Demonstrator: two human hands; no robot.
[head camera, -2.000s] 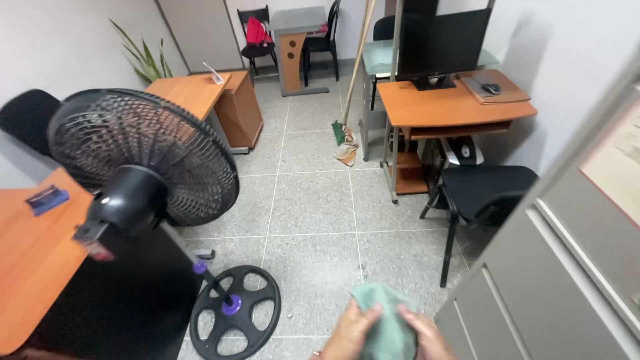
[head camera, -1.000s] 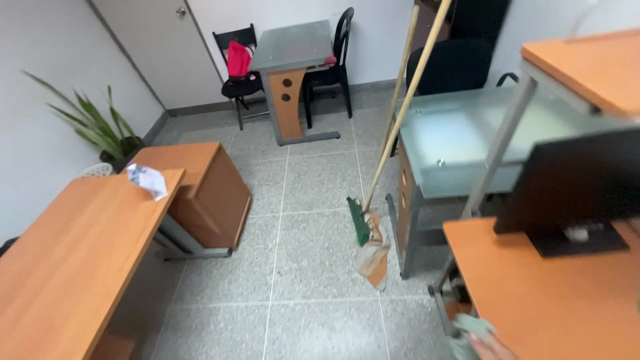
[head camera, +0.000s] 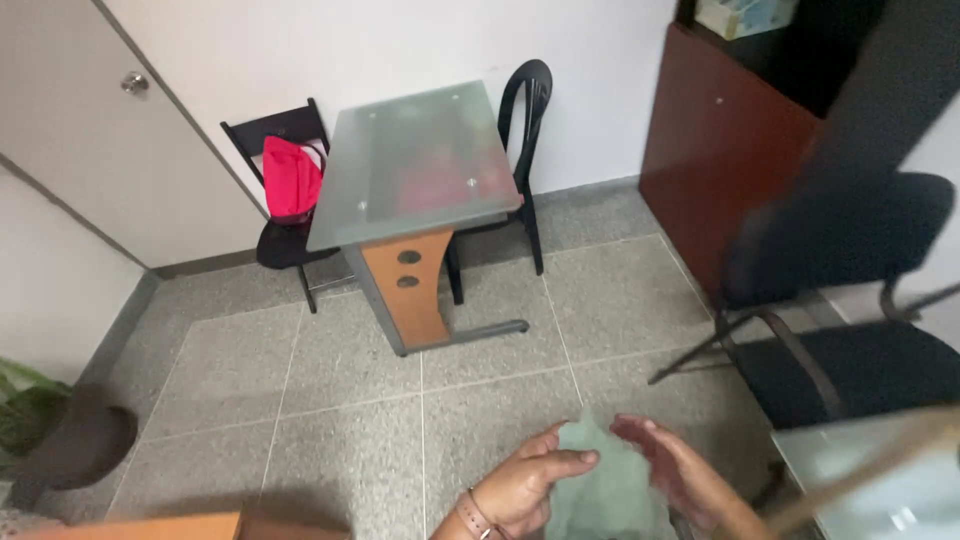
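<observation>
A pale green cloth (head camera: 604, 487) hangs between my two hands at the lower middle of the view. My left hand (head camera: 525, 480) grips its left side, the thumb lying over the front of the fabric; a banded watch or bracelet circles that wrist. Along the cloth's right edge is my right hand (head camera: 679, 469), fingers raised and slightly blurred, and whether it pinches the fabric cannot be made out. Beyond the hands stands a small glass-topped desk (head camera: 420, 165) with a wood-look side panel, against the wall.
A black chair (head camera: 281, 244) bears a red bag (head camera: 291, 180); another black chair (head camera: 529, 120) is right of the desk. A dark armchair (head camera: 847, 360), a glass desk (head camera: 885, 472) and a blurred wooden pole (head camera: 862, 472) are at right. A potted plant (head camera: 82, 442) and an orange desktop (head camera: 150, 527) are lower left.
The view has moved forward, toward the small glass-topped desk. Both hands are now in view around the cloth, where a second ago only one hand showed with it, at the lower right.
</observation>
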